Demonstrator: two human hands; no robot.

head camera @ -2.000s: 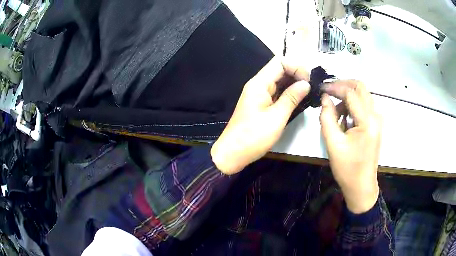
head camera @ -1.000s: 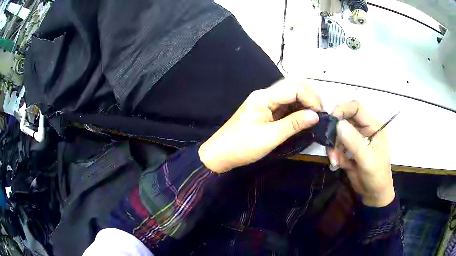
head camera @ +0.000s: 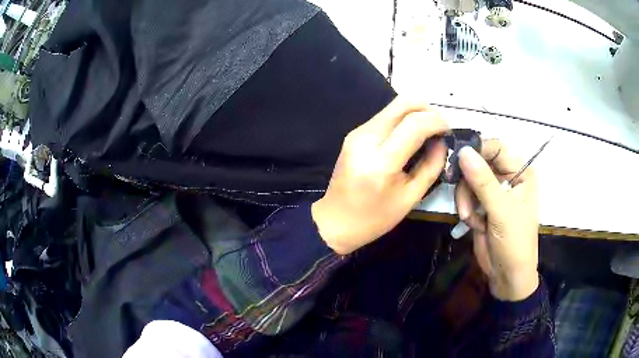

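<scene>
A black garment panel (head camera: 280, 112) lies on the table's left part, with a paler grey band across it and a pale stitch line along its lower edge. Its narrow folded end (head camera: 464, 140) is pinched between both hands. My left hand (head camera: 385, 175) grips the fold from the left, fingertips partly hidden behind it. My right hand (head camera: 501, 210) holds the fold's right side between thumb and fingers. A thin pointed tool (head camera: 530, 162) lies across my right hand, its spike up and right, its pale blunt end below the fingers.
The white sewing table (head camera: 574, 175) has a brown front edge (head camera: 595, 234). The needle plate (head camera: 459, 40), a small round disc (head camera: 492, 54) and machine parts (head camera: 499, 12) are at the top right. Dark cloth (head camera: 35, 259) and a white clamp-like frame (head camera: 42, 175) are at the left.
The hands have moved down from the earliest frame with the folded end. The pointed tool has come into view in the right hand. Since the middle frame, the left fingers have curled further over the fold.
</scene>
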